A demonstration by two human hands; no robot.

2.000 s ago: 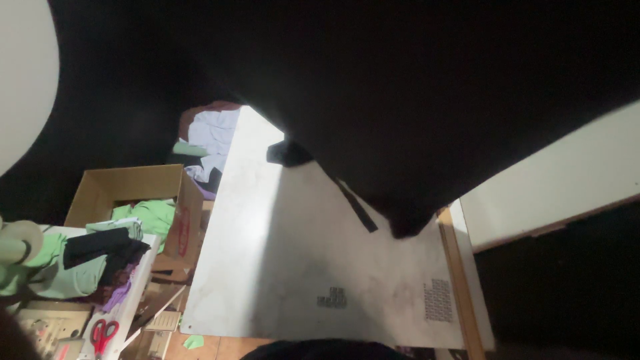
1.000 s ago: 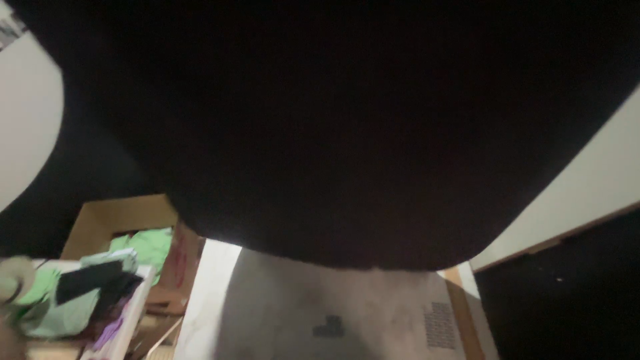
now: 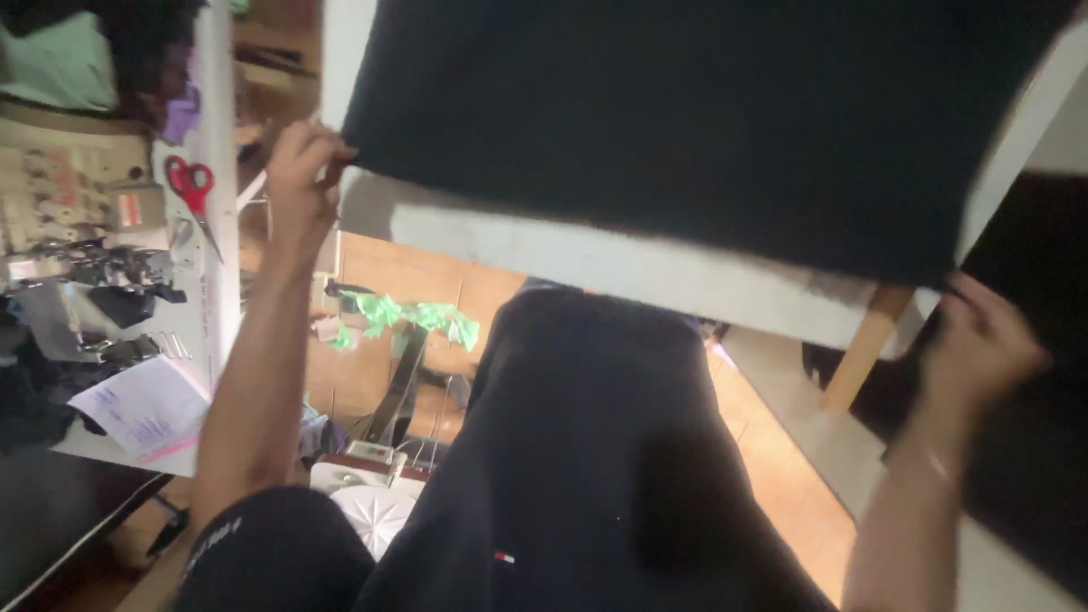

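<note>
A large piece of black fabric [image 3: 663, 127] spans the upper middle of the view, over a white board-like table top [image 3: 544, 242]. My left hand [image 3: 306, 170] pinches its near left corner between thumb and fingers. At the near right corner, my right hand [image 3: 977, 340] grips the cloth edge; that hand is somewhat blurred. Between the hands the near edge of the fabric runs almost straight, slanting down to the right. A strip of the white surface shows below it. The far part of the cloth is out of view.
On the left, a white table [image 3: 217, 280] holds red-handled scissors [image 3: 194, 191], a sewing machine [image 3: 68, 178] and a paper with writing [image 3: 144, 408]. Green fabric scraps [image 3: 416, 314] lie low beyond my left forearm. A wooden strip [image 3: 867, 348] juts out under the right side.
The black fabric, earlier filling the upper view with its lower edge hanging rounded, now has its near edge stretched between my hands. Both hands have come into view. The view has tilted down strongly.
</note>
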